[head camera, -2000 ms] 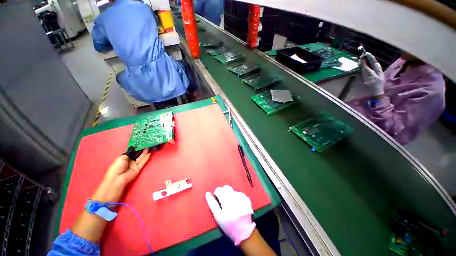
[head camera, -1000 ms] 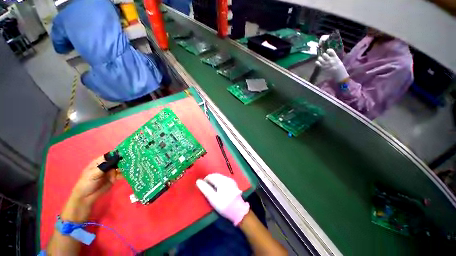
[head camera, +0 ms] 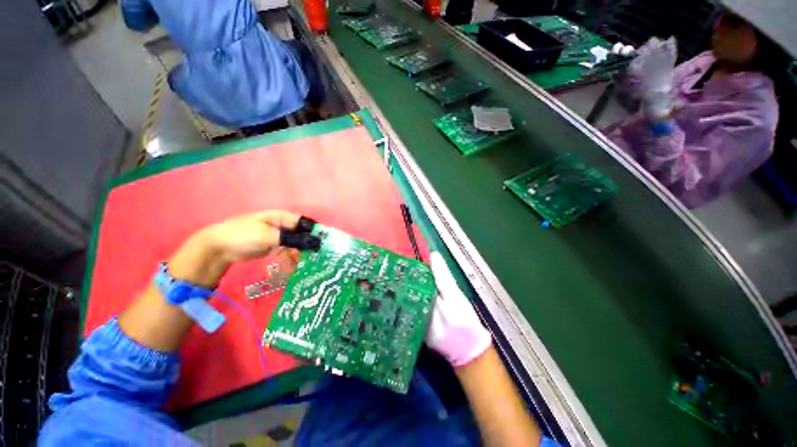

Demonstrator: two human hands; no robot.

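A green circuit board (head camera: pixel 354 306) is held tilted over the front right part of the red mat (head camera: pixel 236 196), its solder side facing me. My left hand (head camera: pixel 249 240), bare with black coverings on fingertips and a blue wrist strap (head camera: pixel 186 294), grips the board's upper left corner. My right hand (head camera: pixel 453 319), in a white glove, holds the board's right edge; its fingers are partly hidden behind the board. A pale flat strip with cut-outs (head camera: pixel 265 282) lies on the mat, partly hidden by my left hand. A thin dark stick (head camera: pixel 411 230) lies at the mat's right edge.
A green conveyor belt (head camera: pixel 559 288) with metal rails runs along the right, carrying several boards (head camera: pixel 562 189). A grey-white rectangle (head camera: pixel 492 119) lies on one. A person in pink (head camera: pixel 699 131) is across the belt. A person in blue (head camera: pixel 232 57) sits beyond the mat. A black tray (head camera: pixel 520 45) stands across the belt.
The board has moved right and towards me and has turned. My right gloved hand has left the mat's front edge area and taken hold of the board's right edge. The view has shifted.
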